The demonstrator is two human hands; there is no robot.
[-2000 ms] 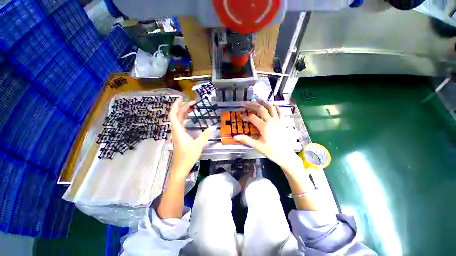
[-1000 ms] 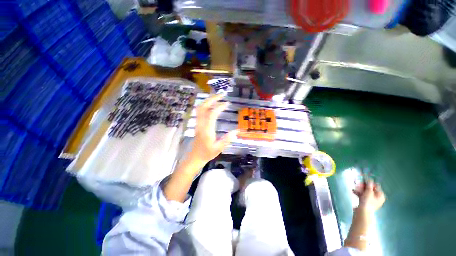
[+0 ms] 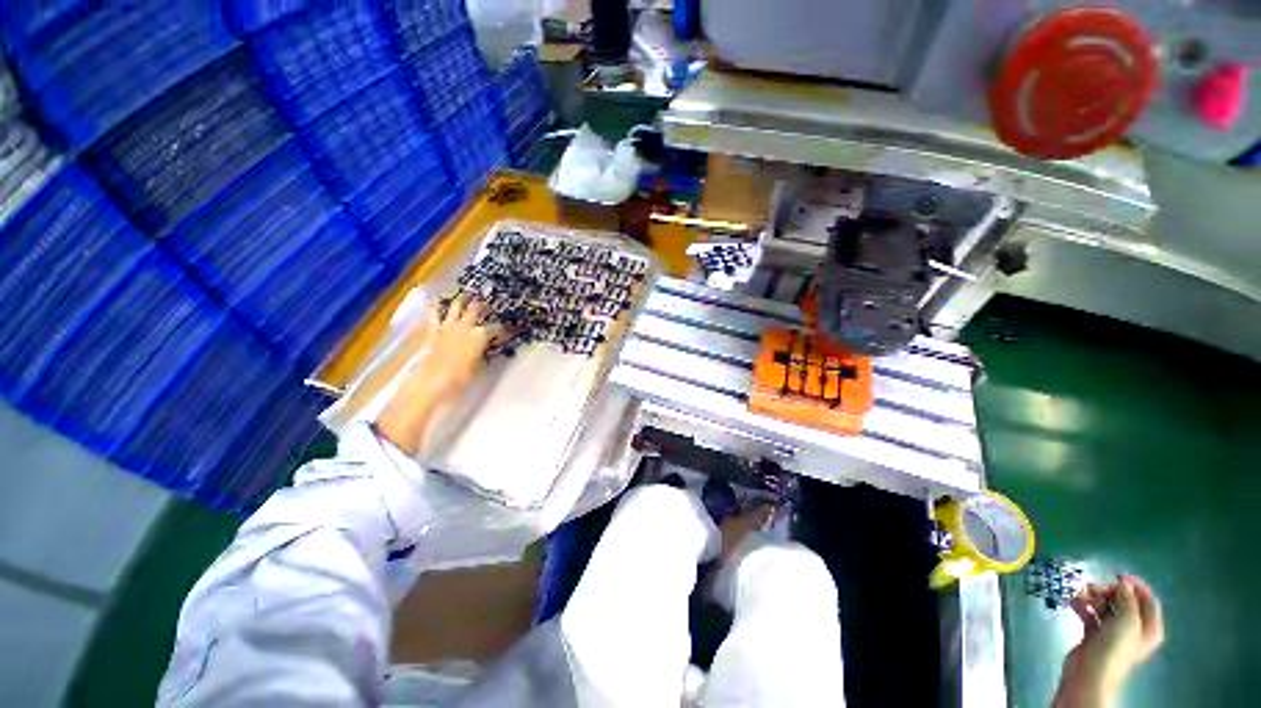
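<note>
Black openwork frames (image 3: 567, 284) lie in rows on the white foam stack (image 3: 505, 436). My left hand (image 3: 445, 357) reaches over their left edge, its fingertips among the frames; whether it grips one is hidden. My right hand (image 3: 1117, 622) is low at the right over the green conveyor, fingertips pinched at the edge of a black frame (image 3: 1055, 581). The orange fixture (image 3: 812, 382) holds another black frame in its recesses, below the dark grey block of the machine.
The silver slotted table (image 3: 678, 353) bears the fixture. A yellow tape roll (image 3: 996, 534) sits at the edge of the conveyor (image 3: 1051, 484). Blue crates (image 3: 235, 208) stack at left. The red button (image 3: 1075, 83) and pink button (image 3: 1220, 97) are above. A white bag (image 3: 598, 169) lies behind the foam.
My left hand has moved from beside the fixture to the frames on the foam. My right hand has gone from the fixture out over the conveyor. The view has turned left.
</note>
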